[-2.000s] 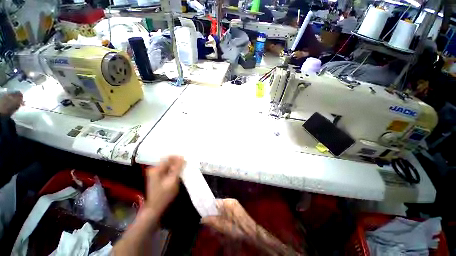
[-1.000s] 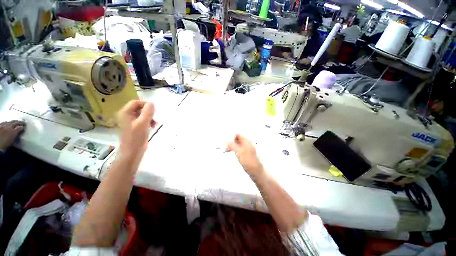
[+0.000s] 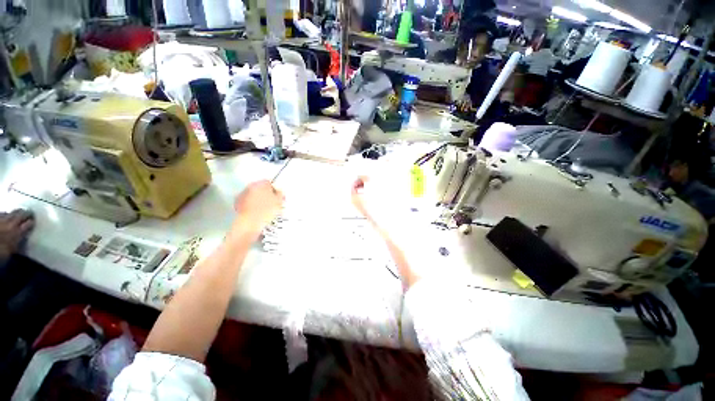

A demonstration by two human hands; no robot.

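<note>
My left hand (image 3: 259, 205) is over the middle of the white table, fingers curled. My right hand (image 3: 361, 193) is further right over the table, fingers bent together and partly washed out by glare. Faint lines and creases between and below the hands look like white fabric (image 3: 313, 239) lying on the white table; its outline is mostly lost in glare. Whether either hand grips it is hidden. A small white fabric tongue (image 3: 295, 345) hangs over the table's front edge.
A yellow and cream sewing machine (image 3: 125, 153) stands at left, a JACK machine (image 3: 580, 211) at right with a black phone (image 3: 531, 255) leaning on it. Another person's hand (image 3: 14, 229) rests at the far left. A red basket (image 3: 67, 329) sits below left.
The white strip seen between my hands over my lap is no longer there. Both hands moved up over the table; since the middle frame the left went right and down, the right went up.
</note>
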